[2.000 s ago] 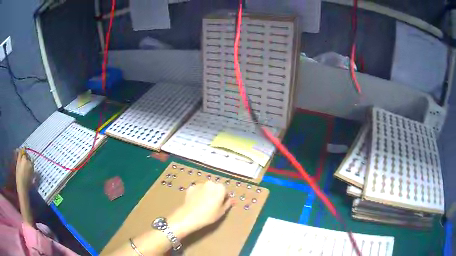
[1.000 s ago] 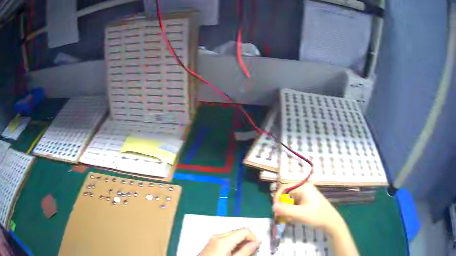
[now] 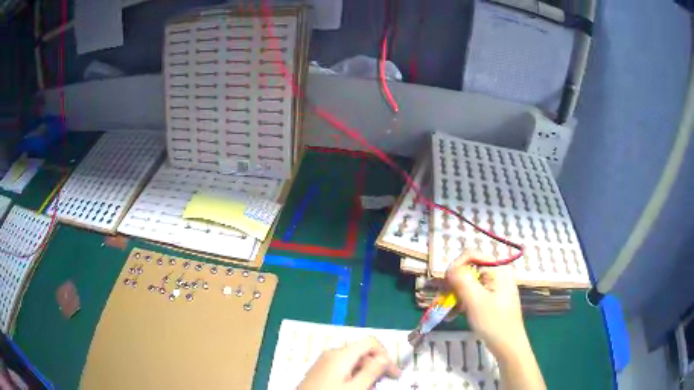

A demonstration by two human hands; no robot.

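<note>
My right hand (image 3: 491, 308) is shut on a yellow wired hand tool (image 3: 449, 302), whose grey metal tip slants down left over a white slotted board (image 3: 293, 354) at the bottom centre. A red-and-black lead (image 3: 487, 234) loops to the tool's rear. My left hand (image 3: 346, 367) is over the same board, cut off by the bottom edge, fingers bent close to the tool tip; whether it holds a small piece is unclear. A brown board (image 3: 179, 335) lies to the left, with small shiny components (image 3: 190, 286) scattered on its far half.
A thick tray stack (image 3: 506, 213) stands at right. A patterned tray (image 3: 232, 95) leans upright at back centre, with a yellow slip (image 3: 228, 213) on the flat tray before it. More trays (image 3: 110, 175) lie at left. A second red lead (image 3: 386, 76) hangs at the back.
The view has turned right. My left hand has moved from the brown board to the white board. My right hand has come into view with the tool, which has since tilted from near upright to slanting.
</note>
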